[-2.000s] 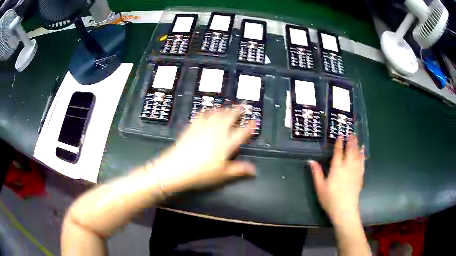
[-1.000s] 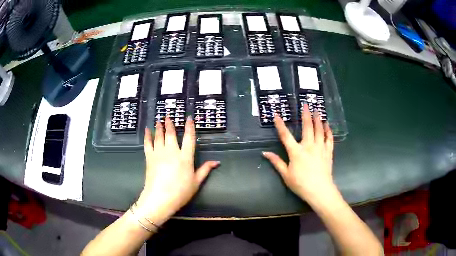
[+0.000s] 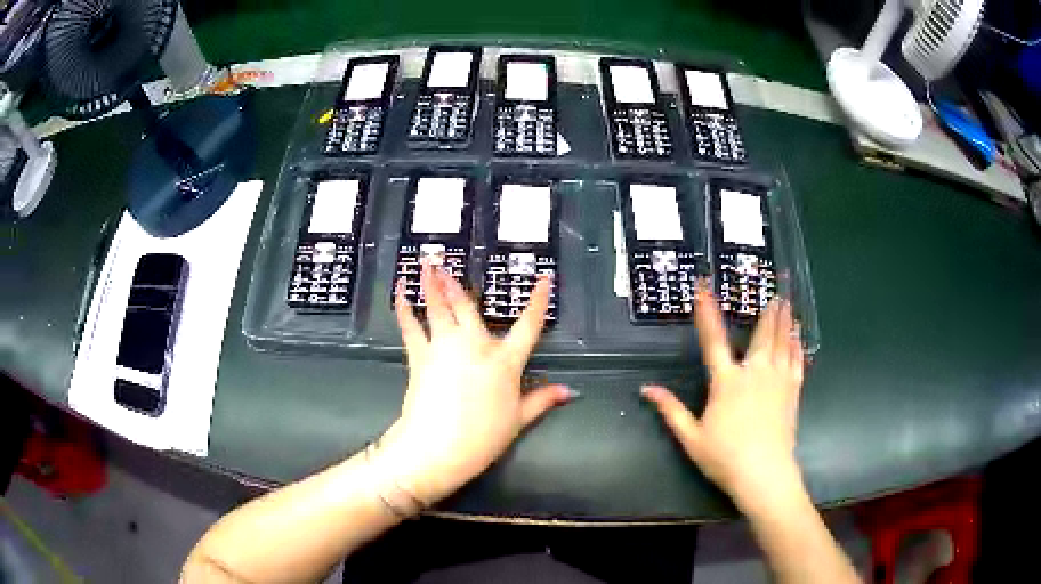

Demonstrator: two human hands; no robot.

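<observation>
A clear blister tray (image 3: 594, 234) lies on the dark green mat (image 3: 913, 297). It holds two rows of black keypad phones, such as this one (image 3: 525, 222), all face up with bright white screens. My left hand (image 3: 462, 371) is spread, its fingertips over the keypads of two near-row phones left of the middle. My right hand (image 3: 742, 399) is spread, its fingertips over the keypads of the two near-row phones at the right. Neither hand grips anything. A white slip (image 3: 620, 253) shows beside one near-row phone.
A black smartphone (image 3: 151, 331) lies on a white sheet (image 3: 97, 365) at the left. A black desk fan (image 3: 188, 165) stands behind it. White fans stand at the far left (image 3: 32, 177) and back right (image 3: 873, 97). Red stools (image 3: 925, 530) show below the bench.
The view has shifted, so the tray sits a little further right. My left hand has come off its blurred reach across the tray and now spreads over two near-row phones.
</observation>
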